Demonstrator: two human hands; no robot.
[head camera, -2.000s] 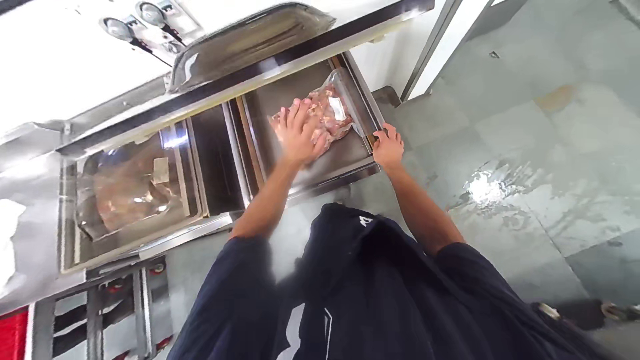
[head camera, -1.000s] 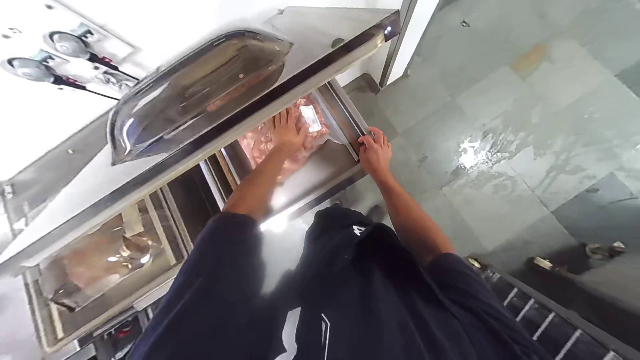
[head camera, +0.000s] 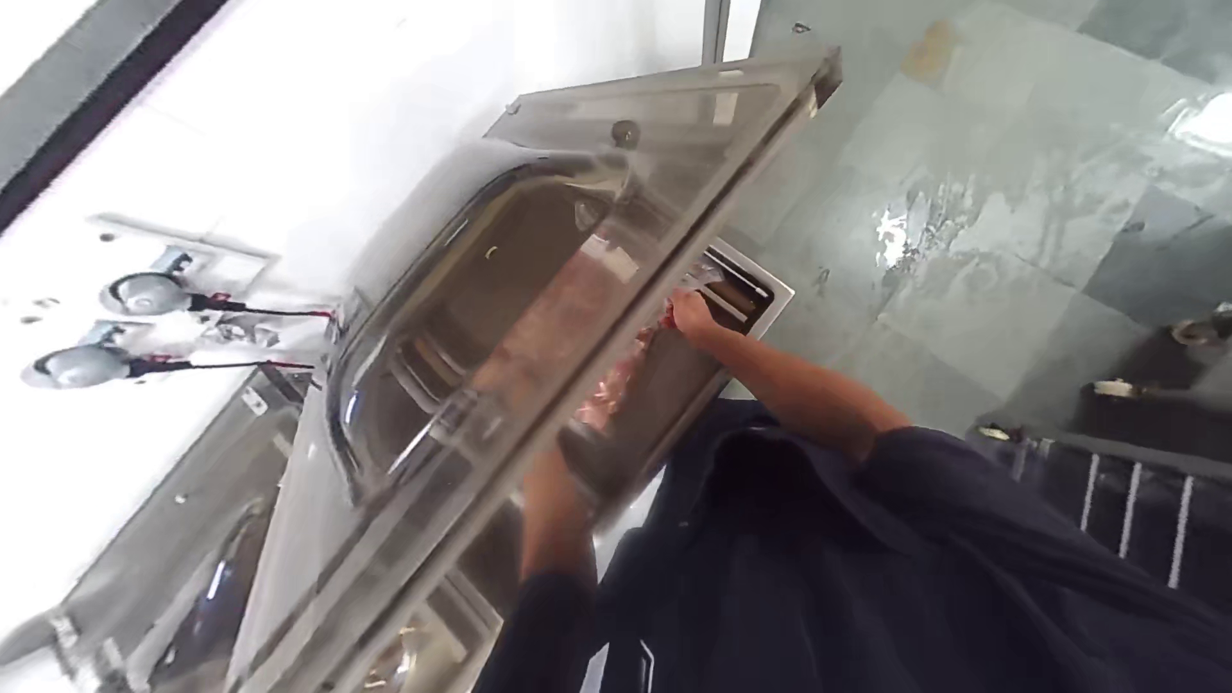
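Note:
A clear plastic bag of raw red meat (head camera: 616, 380) lies in the metal chamber (head camera: 674, 395) of what looks like a chamber vacuum sealer, partly under a tilted, domed see-through lid (head camera: 462, 279). My right hand (head camera: 688, 313) is closed on the bag's right end, near the chamber's right wall. My left hand (head camera: 549, 448) reaches to the bag's near left end; the lid's edge and blur hide its fingers, so its grip is unclear. Part of the meat shows dimly through the lid.
The lid's long metal edge (head camera: 664, 279) slants over the chamber and my left hand. Two round wall fittings (head camera: 144, 294) with dark handles are at left. Wet floor tiles (head camera: 962, 221) lie at right, with a metal rack (head camera: 1136, 481) at lower right.
The lid now covers more of the chamber in view. My right hand has moved from the chamber's rim onto the bag. My left hand has left the top of the bag for its near end. The view has turned.

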